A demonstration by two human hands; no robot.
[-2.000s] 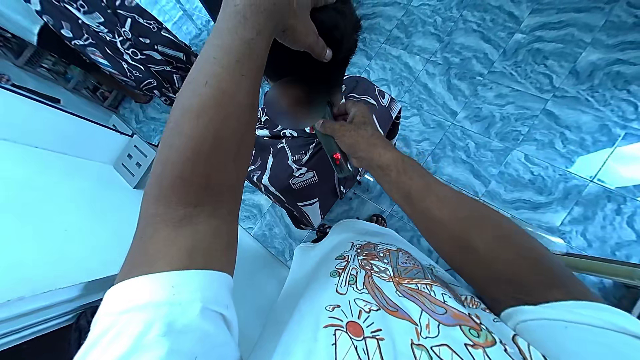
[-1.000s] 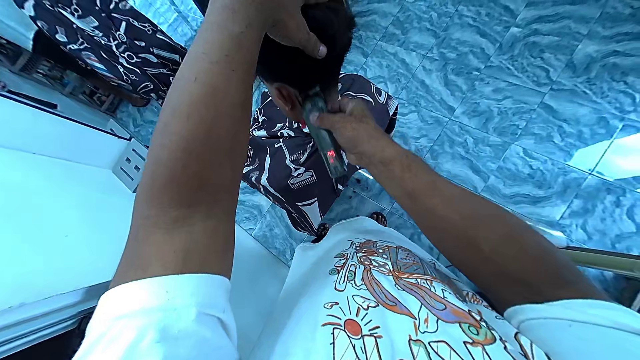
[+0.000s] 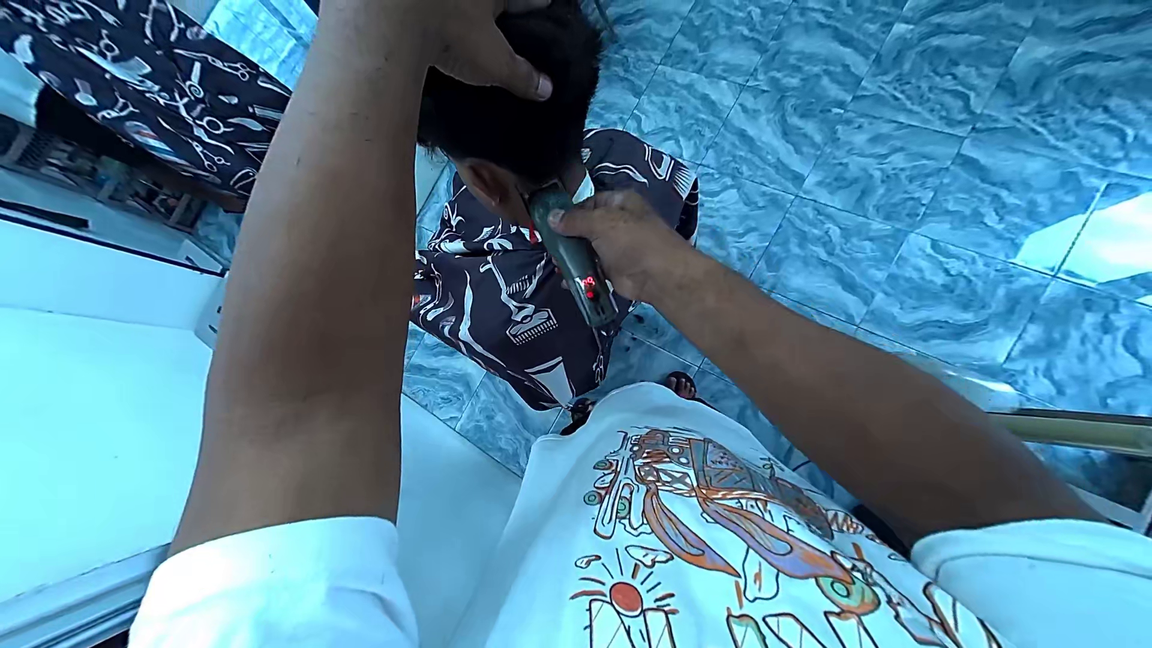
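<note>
My right hand (image 3: 621, 236) grips a dark cordless hair clipper (image 3: 573, 256) with a lit red display. The clipper's blade end touches the lower hair beside the ear (image 3: 483, 180) of a seated person. On top of that person's dark-haired head (image 3: 517, 117) rests my left hand (image 3: 490, 54), its thumb stretched over the hair and its other fingers partly out of view. A dark barber cape (image 3: 490, 301) printed with white combs and scissors covers the person's body.
At the left a white counter (image 3: 99, 432) lies beside my left arm. A mirror at the upper left reflects the printed cape (image 3: 171, 99). Blue marbled floor tiles (image 3: 864, 180) spread to the right, and a metal rail (image 3: 1071, 430) runs at the right edge.
The person's head and ear have come into clearer view. My right hand has shifted slightly with the clipper, which shows more of its body than two seconds ago. My left hand stays on the head.
</note>
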